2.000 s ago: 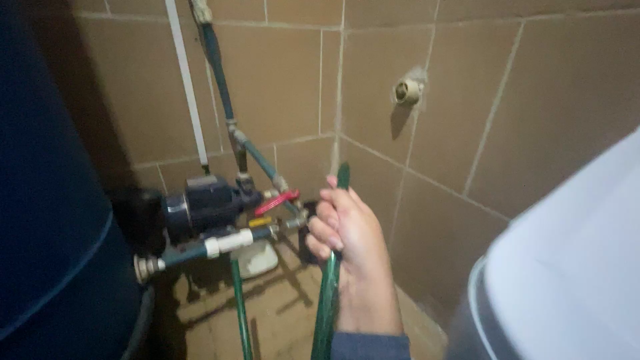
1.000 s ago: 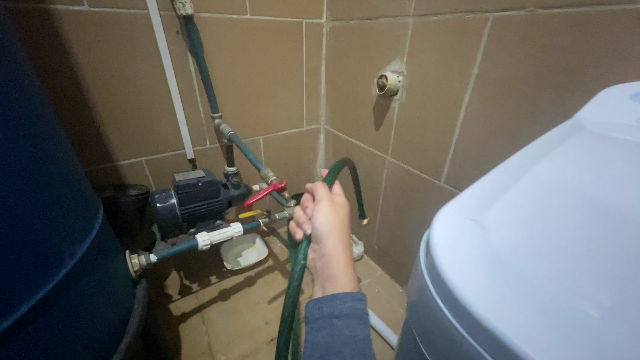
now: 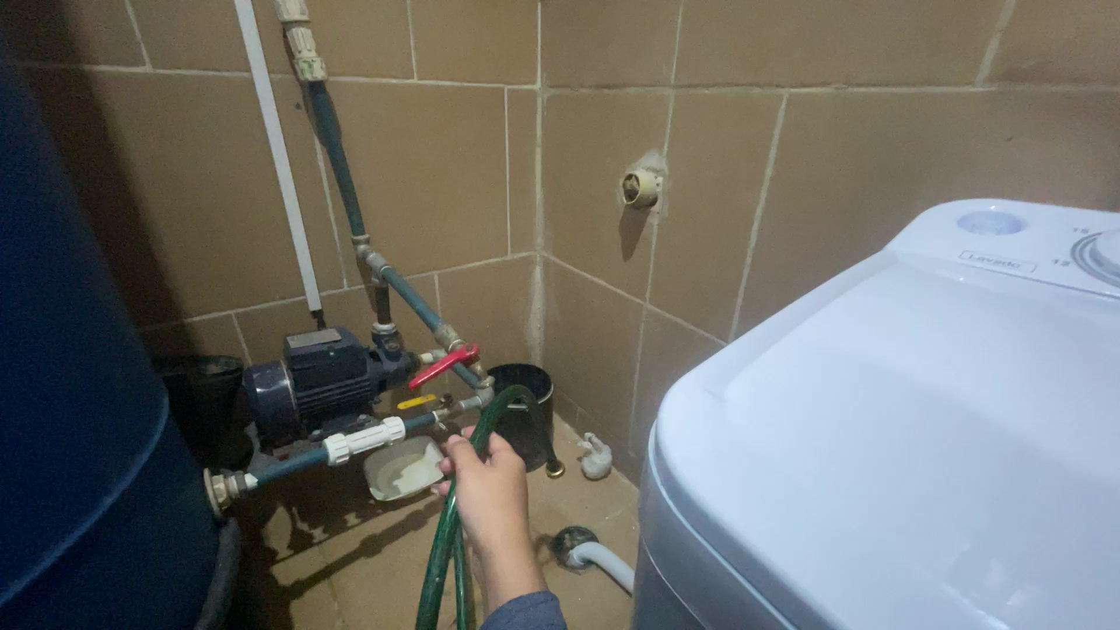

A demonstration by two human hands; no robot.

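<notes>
My right hand (image 3: 486, 486) comes up from the bottom centre in a dark blue sleeve and is closed around a green hose (image 3: 444, 547). Above the fingers the hose bends over to the right and hangs down, its brass-coloured end (image 3: 555, 469) low beside a black bucket (image 3: 544, 429). Below the hand, two lengths of hose run to the frame's bottom edge. Left of the hand are a pale plastic dish (image 3: 385, 479), a red valve lever (image 3: 444, 366) and a yellow valve lever (image 3: 416, 402). My left hand is not in view.
A dark blue water pump (image 3: 332, 376) with pipes stands behind a large blue tank (image 3: 79, 367). A white washing machine (image 3: 875, 420) fills the right side. A floor drain with a grey hose (image 3: 604, 560) and a capped wall pipe stub (image 3: 641, 188) are near the corner.
My right hand has moved lower in the view, still holding the hose. The hose end, bent over to the right one second ago, now hangs by the black bucket. The view has shifted towards the washing machine.
</notes>
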